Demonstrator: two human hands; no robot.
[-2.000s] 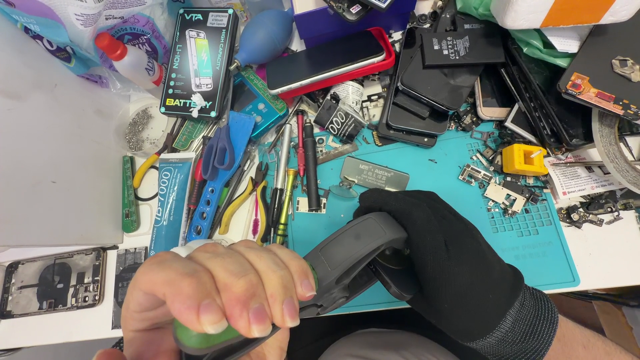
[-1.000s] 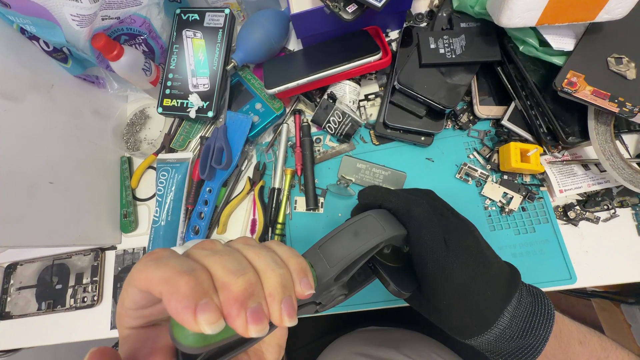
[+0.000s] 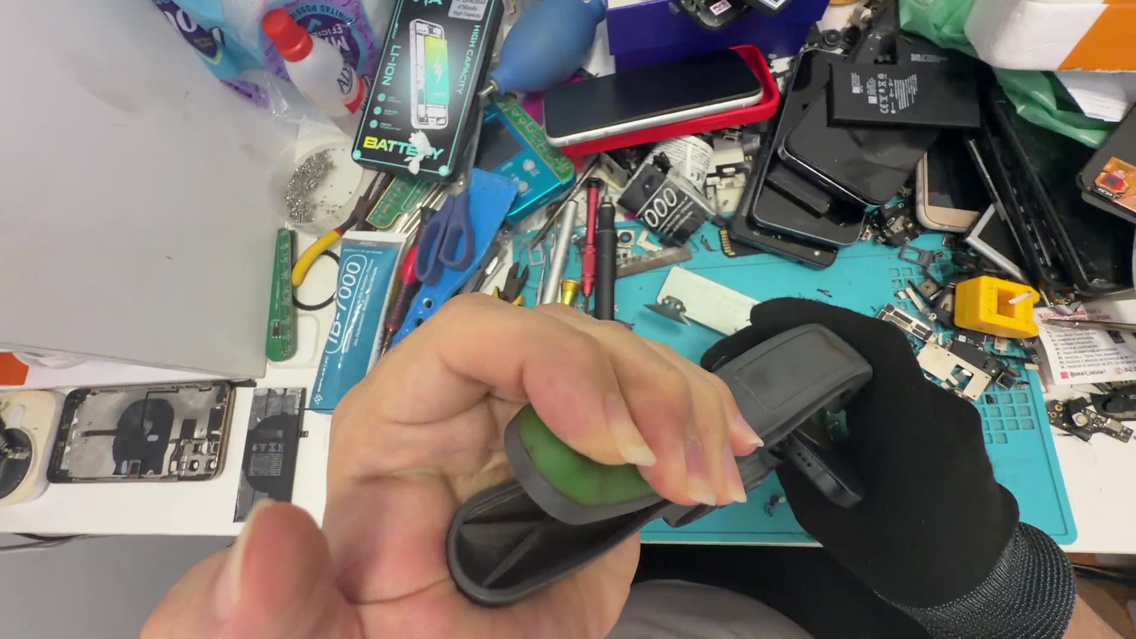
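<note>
My bare left hand is wrapped around the handles of a black plastic spring clamp with a green grip inset, its fingers over the upper handle and the lower handle against the palm. My right hand, in a black knitted glove, is at the jaw end of the clamp, touching it; much of its fingers is hidden behind the tool. Beneath both hands lies a teal repair mat. Just beyond the clamp, a pale metal plate rests on the mat beside a small suction cup.
Screwdrivers, blue scissors and a glue tube lie beyond my left hand. Stacked phones stand at the back, near a phone in a red case. A yellow magnetizer block sits among loose parts at the right.
My left hand has shifted, showing more palm with the thumb apart, and the lower clamp handle is now more visible. The right hand remains at the jaw end.
</note>
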